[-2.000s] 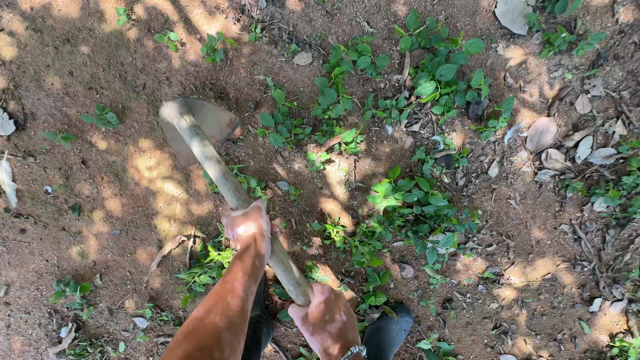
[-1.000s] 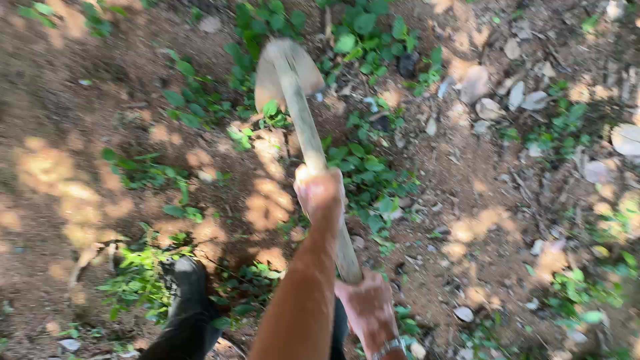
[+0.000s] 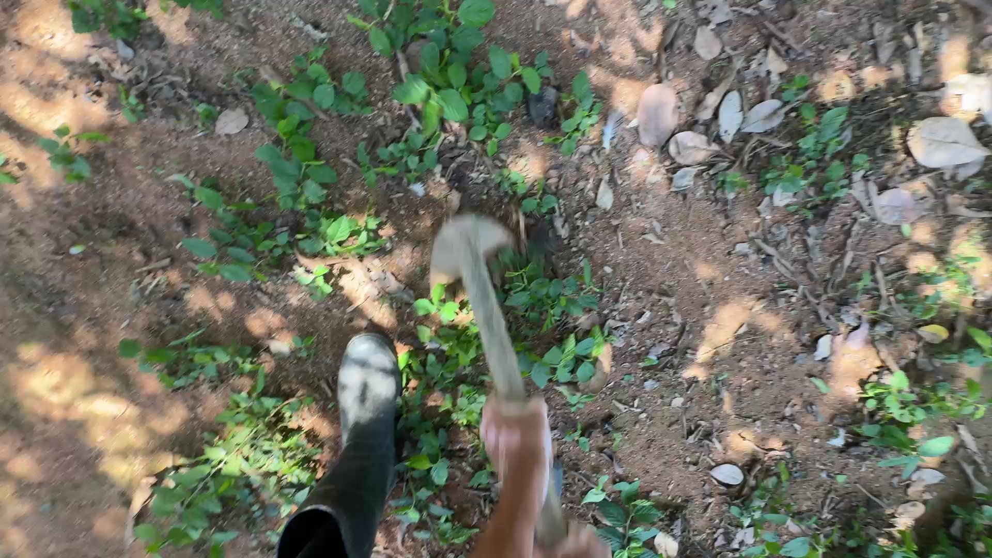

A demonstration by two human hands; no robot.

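A hoe with a rounded metal blade [image 3: 473,240] and a pale wooden handle [image 3: 496,333] reaches up from the bottom centre, somewhat blurred. My left hand [image 3: 514,430] is wrapped around the middle of the handle. Lower down, at the bottom edge, my right hand [image 3: 575,541] grips the handle's lower part and is partly cut off by the frame. The blade is over low green weeds [image 3: 550,298] and reddish soil; whether it touches the ground cannot be told.
A dark rubber boot [image 3: 364,442] stands on the soil left of the handle, beside leafy weeds [image 3: 232,457]. More green plants [image 3: 449,77] grow beyond the blade. Dry leaves [image 3: 942,143] and twigs lie scattered on the right.
The view has shifted strongly. The hoe blade, over bare soil left of the weeds two seconds ago, is now among the weeds. Both hands stay on the handle, and a boot shows fully at left.
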